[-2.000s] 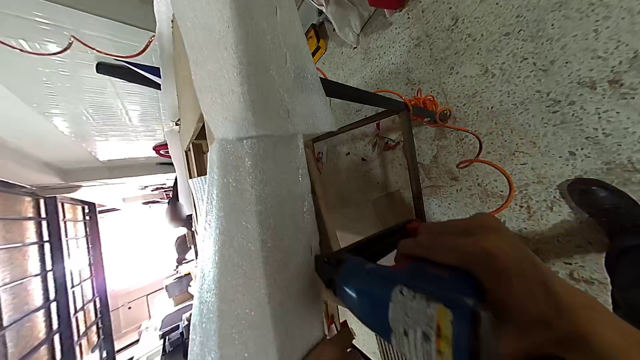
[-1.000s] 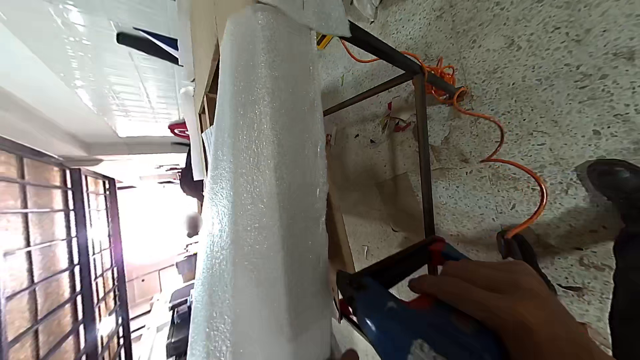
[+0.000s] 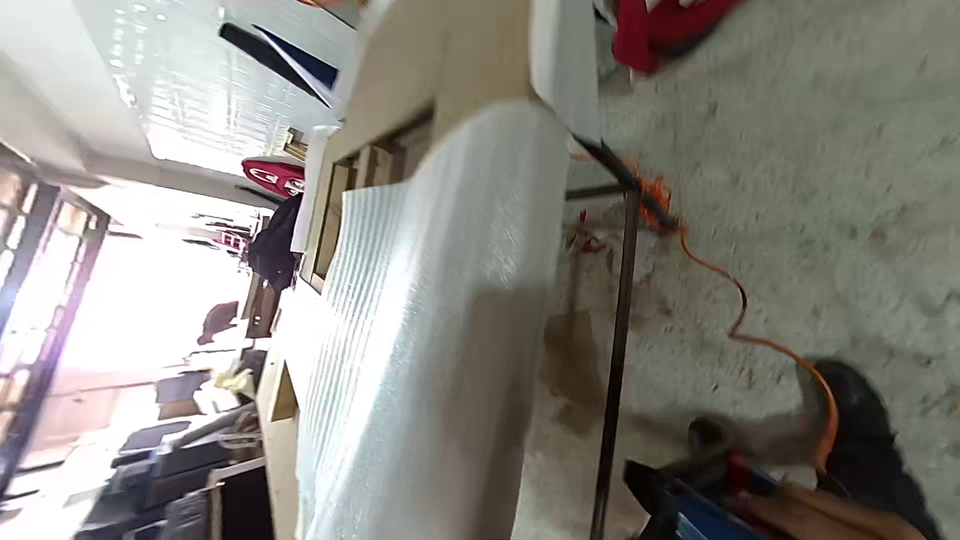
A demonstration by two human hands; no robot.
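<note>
My right hand (image 3: 821, 514) grips a blue and black pneumatic staple gun (image 3: 697, 502) at the bottom right, blurred and partly cut off by the frame edge. The gun is to the right of a dark metal frame leg (image 3: 619, 337), over the floor. Left of that leg, white foam sheet (image 3: 480, 247) drapes over a wooden furniture frame (image 3: 442, 52) and falls down its side. Bare board and open slats show at its upper part. My left hand is out of view.
An orange coiled air hose (image 3: 739, 334) runs over the speckled floor (image 3: 825, 187) toward the gun. A dark shoe (image 3: 847, 397) stands at the right. Red cloth (image 3: 652, 37) lies at the top. Dark cushions (image 3: 172, 472) are stacked at the lower left.
The staple gun, held at the foam-covered edge two seconds ago, is now away from it, lower and to the right. The view has shifted, showing more of the wooden frame.
</note>
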